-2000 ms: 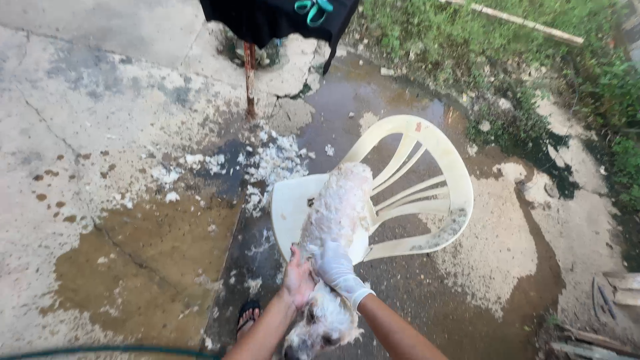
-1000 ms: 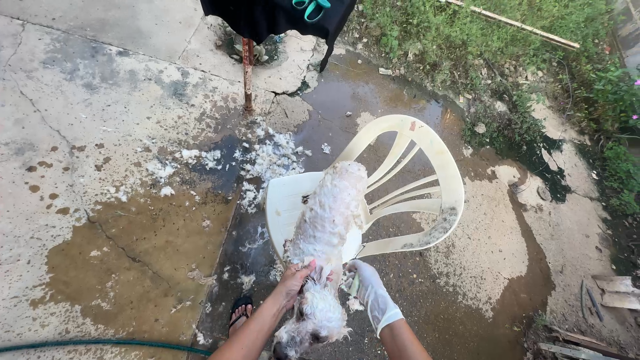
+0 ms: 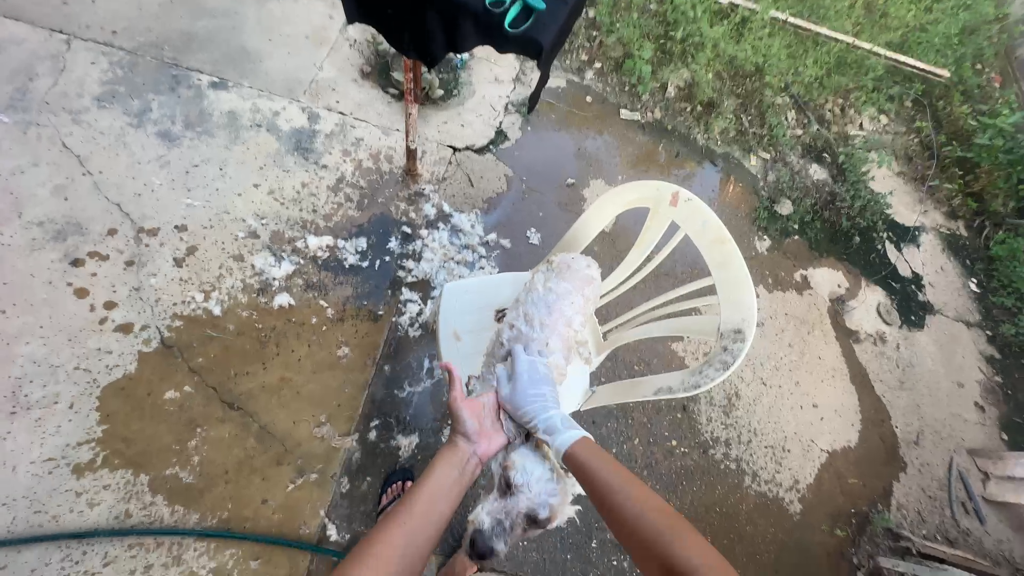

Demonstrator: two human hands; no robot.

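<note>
A wet white dog (image 3: 552,320) stands on the seat of a white plastic chair (image 3: 472,312), its rump near the backrest and its head low between my forearms. My right hand (image 3: 532,396), in a white glove, lies on the dog's neck and shoulder with the fingers together. My left hand (image 3: 476,416) is bare and rests against the side of the dog's neck, palm up and thumb raised apart. The dog's legs are mostly hidden under its body and my hands.
White fur clumps (image 3: 448,248) lie on the wet concrete left of the chair. A black cloth (image 3: 472,28) with green-handled scissors (image 3: 516,12) covers a stand at the top. A green hose (image 3: 168,534) runs at lower left. A sandaled foot (image 3: 394,490) is below, weeds upper right.
My gloved right hand has moved from beside the dog up onto its neck and shoulder. My left hand has shifted from the top of the neck to its left side, thumb now raised.
</note>
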